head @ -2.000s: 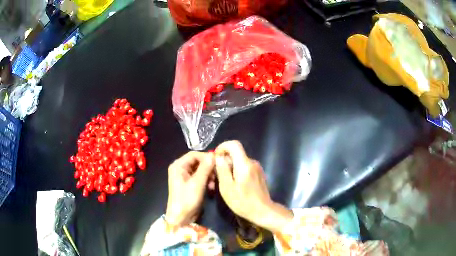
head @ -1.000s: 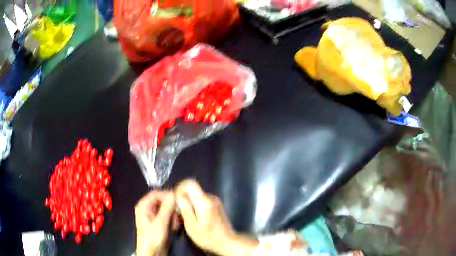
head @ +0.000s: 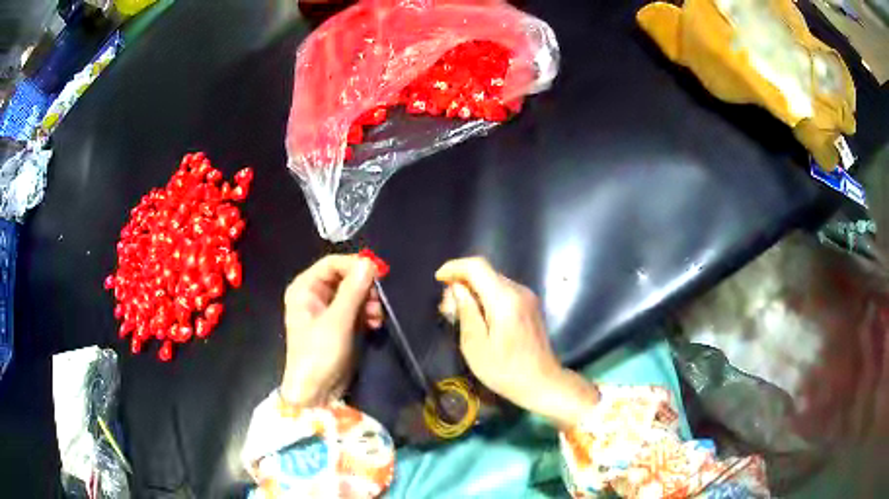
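A small glossy red piece (head: 373,261) is at the upper end of a thin dark metal rod (head: 404,341). My left hand (head: 329,317) holds the red piece between thumb and fingers. My right hand (head: 497,326) is apart from the rod, to its right, with thumb and fingertips close together; whether something small is between them cannot be told. A yellow ring of bands or cord (head: 450,407) lies around the rod's base at the table edge.
A pile of red pieces (head: 180,255) lies at left. A clear bag (head: 361,185) with red pieces lies open ahead. A yellow plush piece (head: 755,58) is at upper right. A clear and white packet (head: 88,419) is at lower left. A blue basket (head: 8,287) is at the left edge.
My hands were together over the rod tip; now my right hand has moved off to the right. The red piece, the rod and the yellow ring show clearly. The camera view has shifted.
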